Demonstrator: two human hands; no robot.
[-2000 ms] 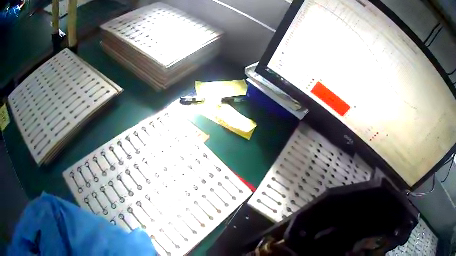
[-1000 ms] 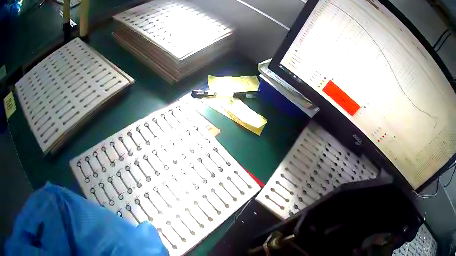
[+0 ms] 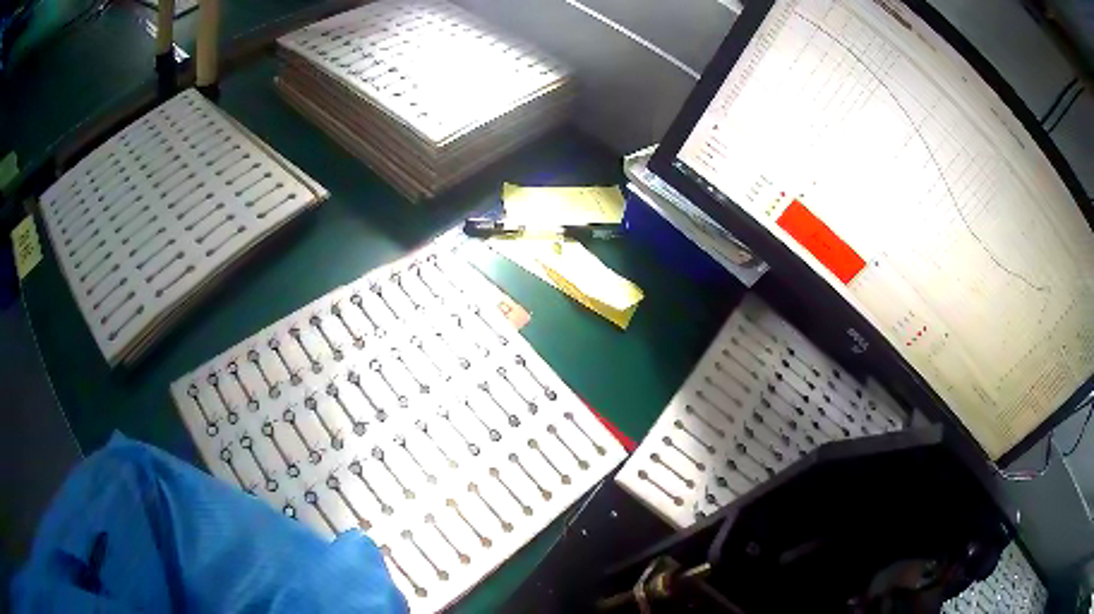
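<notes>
Neither of my hands shows; only a blue sleeve is at the lower left, over the corner of the near parts tray. The black test fixture stands at the lower right, cut off by the bottom edge, with a brass-coloured piece at its left. The near white parts tray holds rows of dumbbell-shaped parts. A second parts tray lies behind the fixture, partly hidden by it. The monitor shows a graph with a curve and a red result box.
A tall tray stack stands at the back, and a lower pile of trays at the left. Yellow paper slips with a dark pen lie behind the near tray. A blue box with papers sits below the monitor.
The camera view has shifted, so the trays and monitor sit a little further right. A dark curve now shows clearly on the graph. The sleeve has moved slightly. The result box remains red.
</notes>
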